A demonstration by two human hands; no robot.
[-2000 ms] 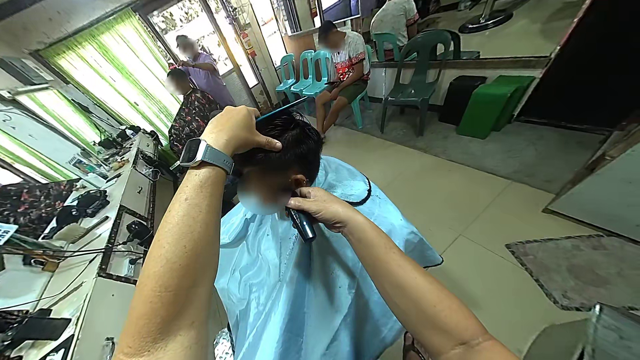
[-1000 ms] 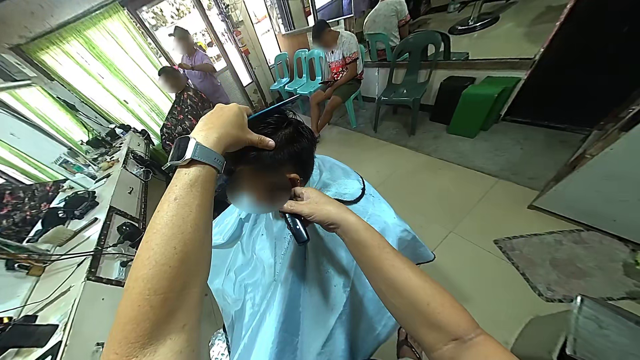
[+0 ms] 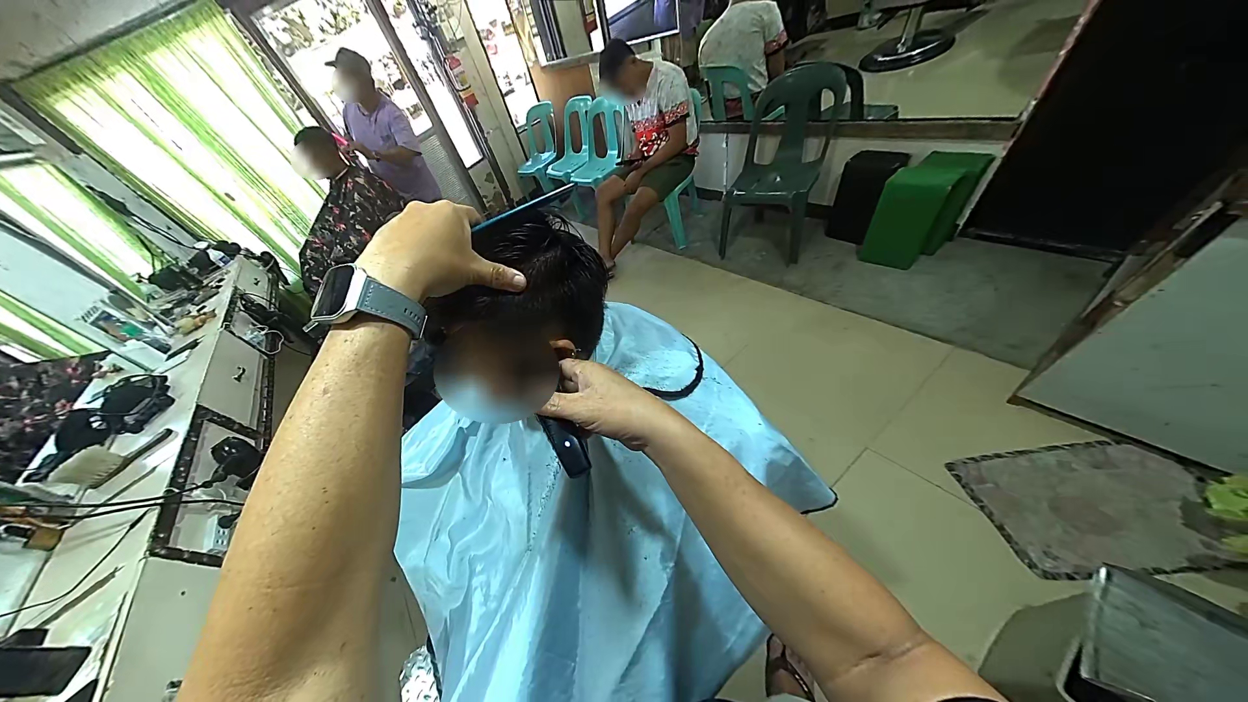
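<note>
A seated person's head with short black hair (image 3: 556, 268) is in the middle of the view, above a light blue cape (image 3: 526, 546) with a dark edge. My left hand (image 3: 439, 249), with a watch (image 3: 356, 297) on its wrist, rests on the top of the head. It holds a blue comb (image 3: 522, 207) that points up and to the right. My right hand (image 3: 604, 400) is beside the ear, closed around a black hair clipper (image 3: 565, 447) whose body points down. The clipper's blade end is hidden by the hand.
At left runs a white counter (image 3: 185, 390) with cables and a brush (image 3: 88, 466). Behind are a person in purple (image 3: 390, 146), a caped person, a seated person (image 3: 658, 127), plastic chairs (image 3: 780, 156) and green bins (image 3: 912, 210). A mat (image 3: 1082, 507) and metal box (image 3: 1170, 634) are at right.
Both hands keep nearly the same places at the head, comb and clipper still in them. In the background, the person in purple has turned the head somewhat.
</note>
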